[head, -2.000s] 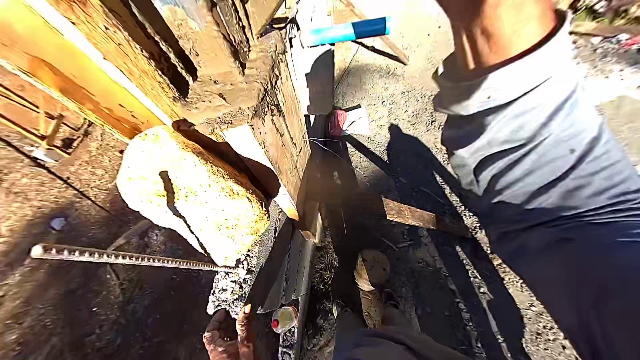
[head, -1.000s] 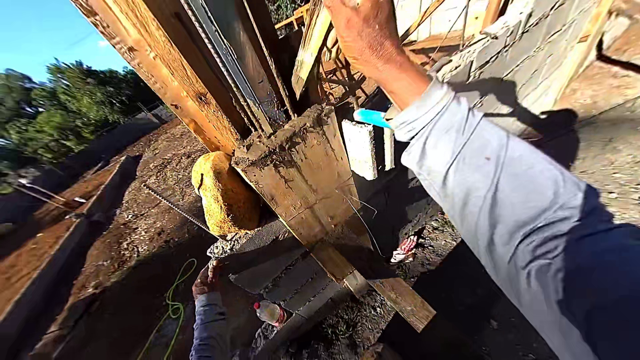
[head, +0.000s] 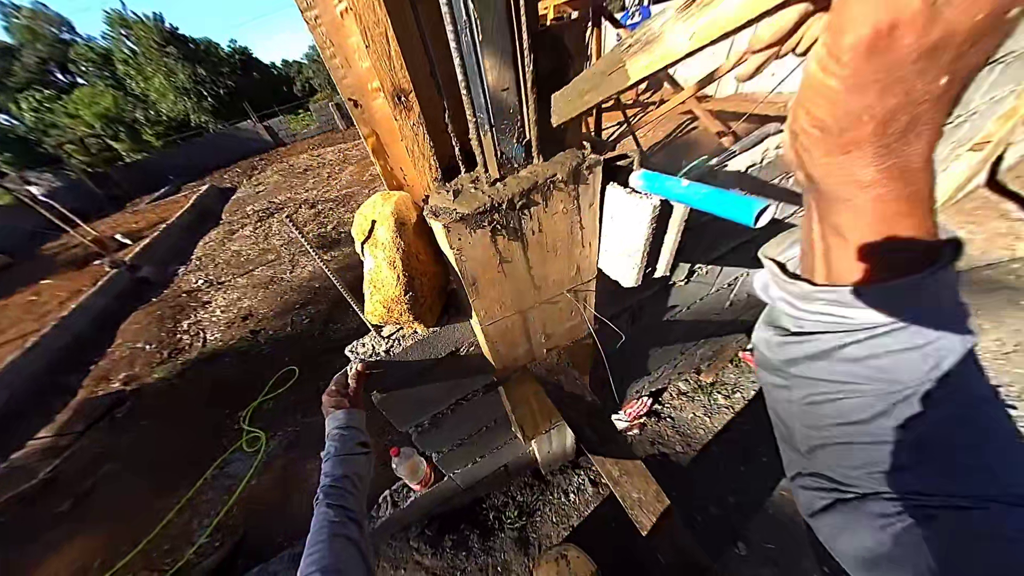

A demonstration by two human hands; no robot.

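My left hand [head: 344,390] rests at the left end of a concrete block wall [head: 456,432], its fingers at the rough mortar [head: 382,342] on top. Raised at the upper right, my right hand [head: 864,96] is partly cut off by the frame edge; its fingers reach around the end of a wooden board [head: 648,56]. Between the hands stands a board form [head: 528,264] filled with wet concrete [head: 512,188], with steel bars [head: 468,88] rising from it beside a timber post [head: 376,88]. A yellow rock [head: 400,260] leans by the form.
A blue pipe [head: 704,196] juts out near my right forearm. A plastic bottle [head: 412,468] stands low by the blocks. A rebar rod [head: 328,272] sticks up left of the rock. A green hose or cord [head: 253,438] lies left; a wooden plank [head: 624,480] slants downward.
The view has swung up from the ground, strongly. The board at the top, upright beside my right hand one second ago, now slants across toward the upper right. My left hand stays at the wall end.
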